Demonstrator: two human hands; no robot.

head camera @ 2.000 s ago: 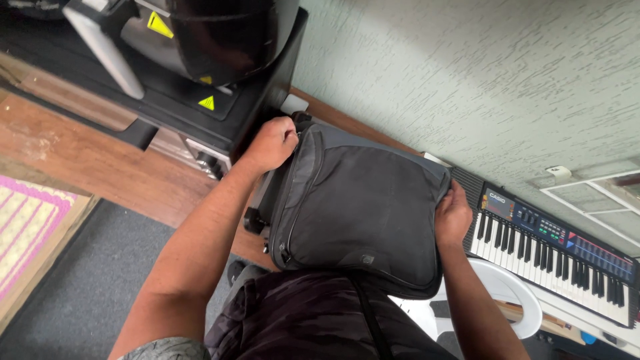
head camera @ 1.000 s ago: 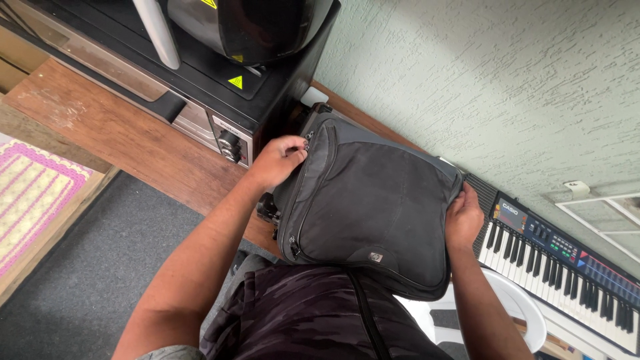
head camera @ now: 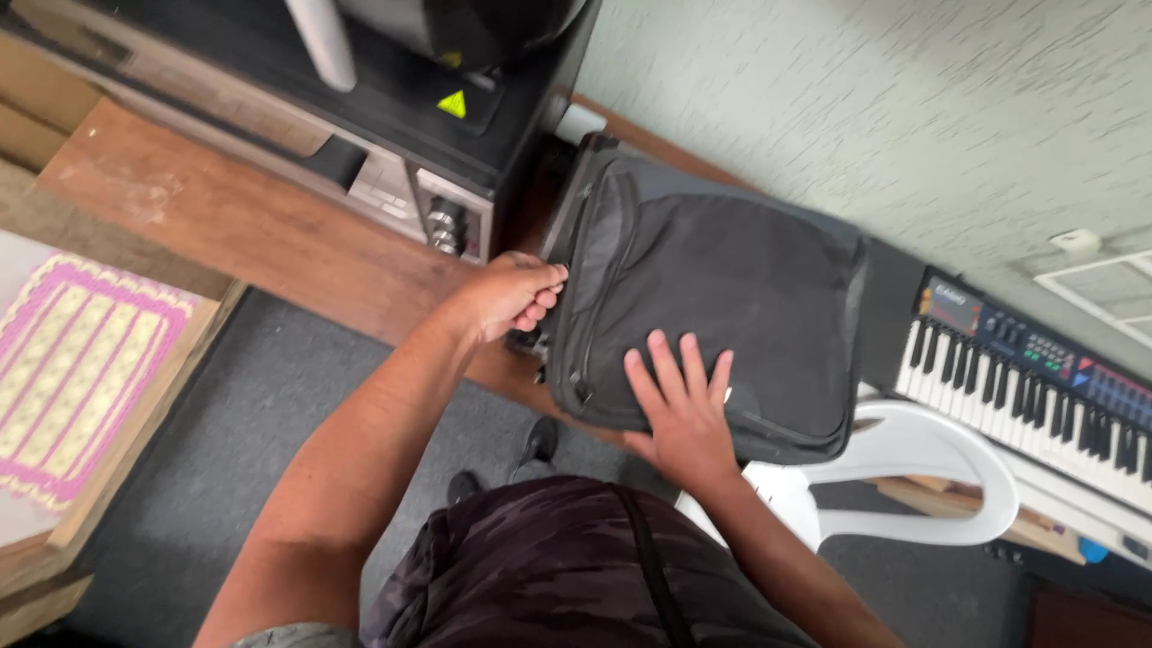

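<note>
A black fabric bag (head camera: 738,297) with zippers lies on a wooden shelf against the wall. My left hand (head camera: 517,292) is at the bag's left side, with thumb and fingers pinched together at its zipped edge; a zipper pull between them is too small to make out. My right hand (head camera: 688,414) rests with fingers spread on the lower front of the bag, holding nothing. Zipper tracks run along the bag's left side, and a pull hangs near its lower left corner.
A black toaster oven (head camera: 450,216) with knobs stands left of the bag on the wooden shelf (head camera: 297,243). A white plastic chair (head camera: 999,486) and an electronic keyboard (head camera: 1035,378) are at the right. A pink and yellow crocheted mat (head camera: 81,378) lies at far left.
My right hand has left the bag's right edge and now lies on its lower front. Along the zipped left side, my left hand has moved down from near the upper corner.
</note>
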